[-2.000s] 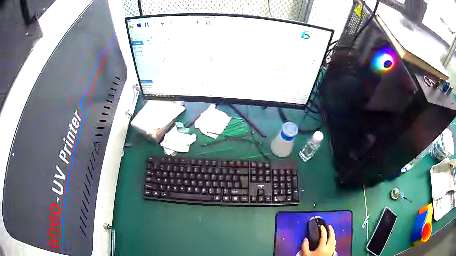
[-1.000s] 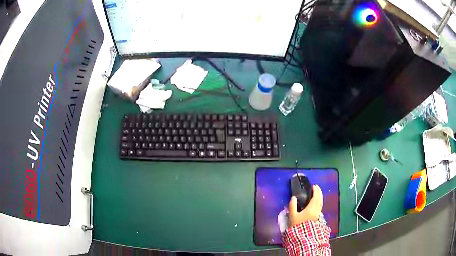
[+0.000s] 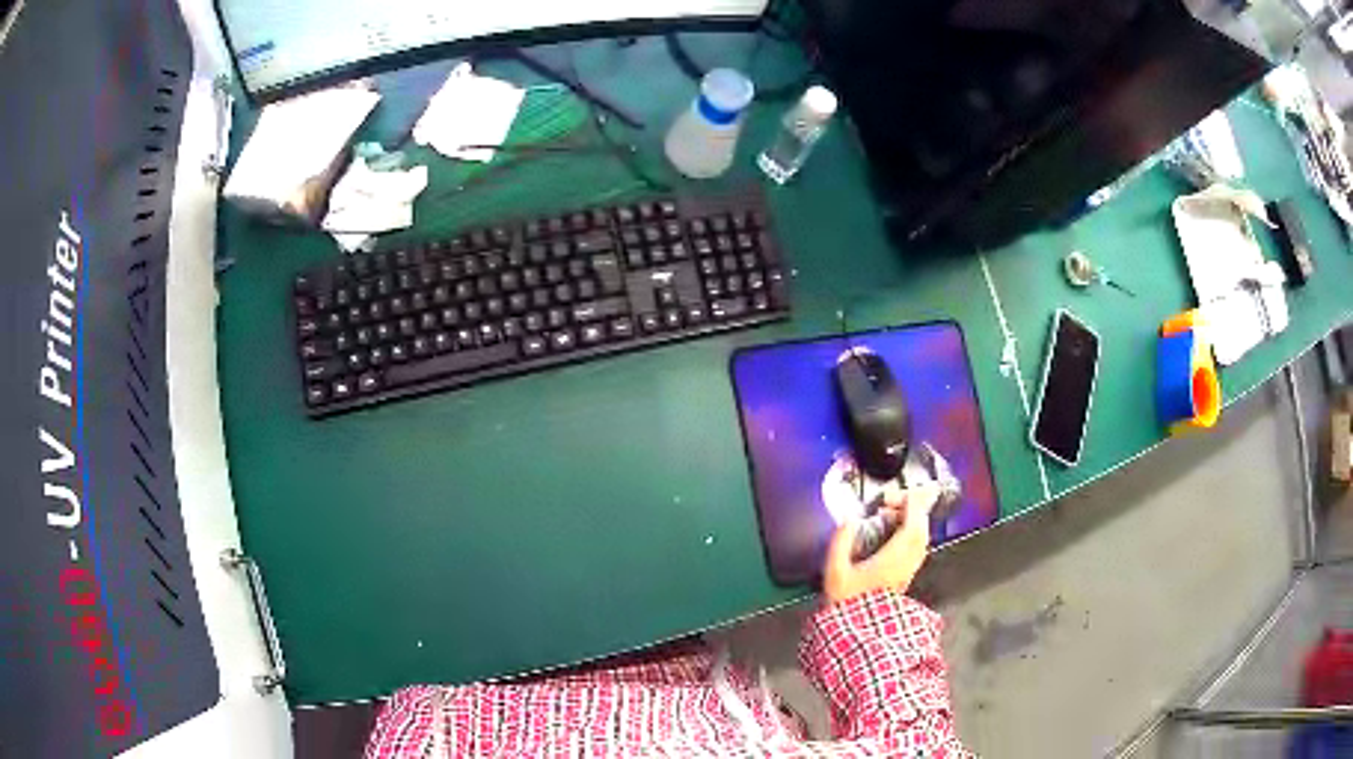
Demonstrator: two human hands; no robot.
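Observation:
The black computer mouse (image 3: pixel 873 412) lies on the mouse pad (image 3: pixel 787 445), which has a blue-purple picture with a figure. My right hand (image 3: pixel 881 546) is just below the mouse, over the front part of the pad, and no longer on the mouse. Its fingers are bent together; whether anything small is between them cannot be told. A red-and-white checked sleeve covers the wrist. My left hand is not visible; a checked sleeve or clothing shows at the bottom edge. The black keyboard (image 3: pixel 542 301) lies left of the pad.
The monitor (image 3: pixel 490 33) is cut off at the top. The UV printer (image 3: pixel 89 341) stands at the left. Behind the keyboard are wipes (image 3: pixel 469 113), a blue-topped bottle (image 3: pixel 709 126) and a small clear bottle (image 3: pixel 798 135). The computer tower (image 3: pixel 1024 104), smartphone (image 3: pixel 1067 389) and tape rolls (image 3: pixel 1187 374) are right.
My right hand has let go of the mouse and moved back towards the desk's front edge. The view has tilted down and turned, so the monitor is mostly cut off and checked clothing shows below.

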